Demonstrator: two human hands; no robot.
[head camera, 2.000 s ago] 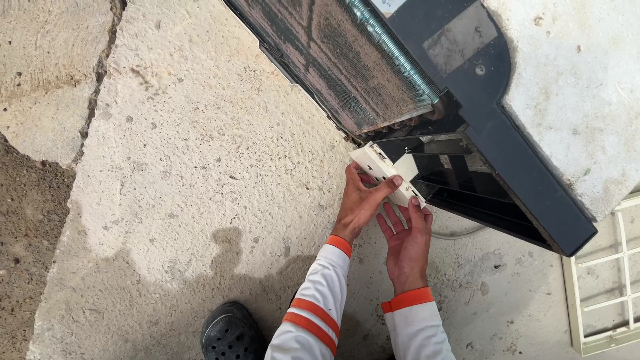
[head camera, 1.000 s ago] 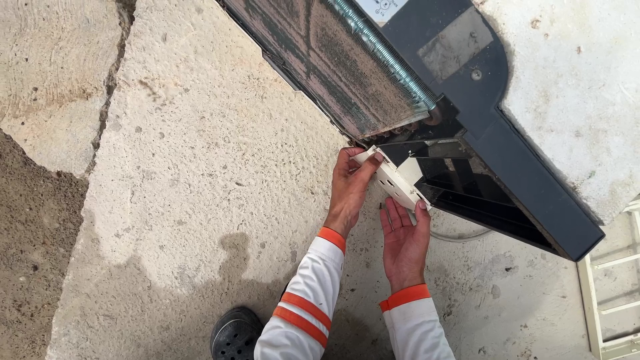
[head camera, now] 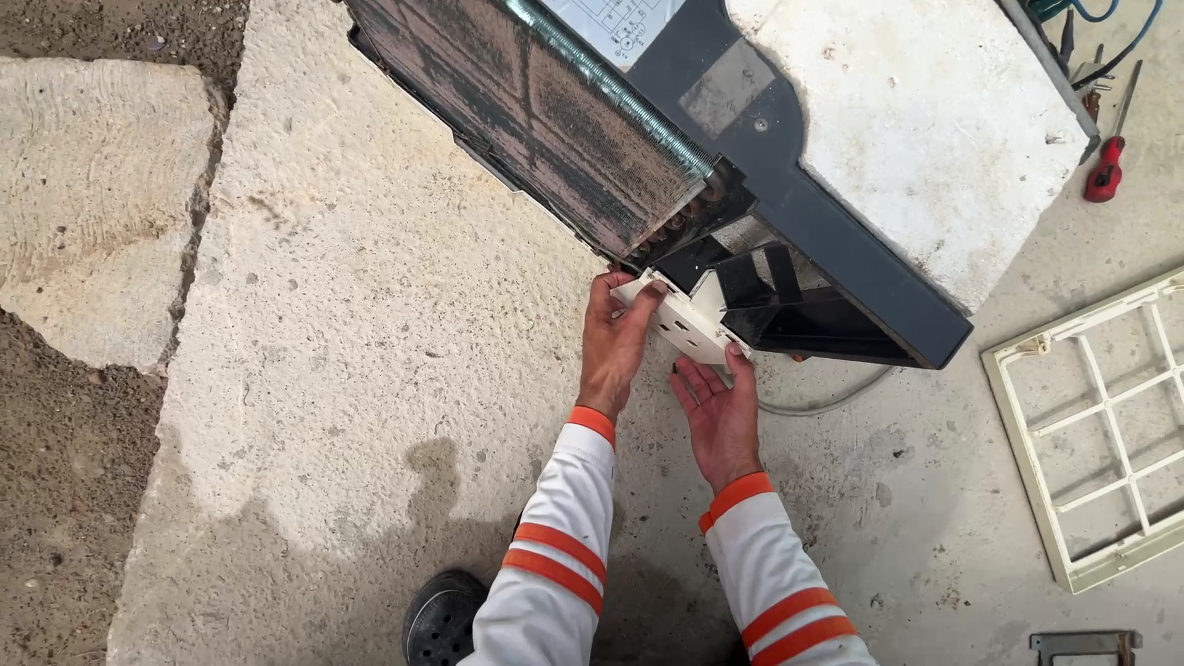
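A white plastic panel with small slots [head camera: 689, 326] lies at the lower corner of an air conditioner's dark housing [head camera: 856, 264]. My left hand [head camera: 618, 338] pinches its left end, thumb on the face and fingers at the edge. At the other end my right hand [head camera: 724, 407] holds the lower right corner between thumb and fingers, palm up. Just above the panel are the dusty finned coil [head camera: 555, 120] with its copper tube ends and a black compartment [head camera: 805, 319]. The panel's rear side is mostly hidden.
A cream grille frame [head camera: 1054, 499] lies on the concrete at the right. A red-handled screwdriver [head camera: 1103, 171] and other tools are at the upper right. White foam [head camera: 906, 120] covers part of the unit. A grey cable [head camera: 823, 407] curves below it, and a metal bracket [head camera: 1087, 640] lies lower right.
Both hands keep hold of the white panel. It has tilted slightly in my hands and sits close against the housing corner.
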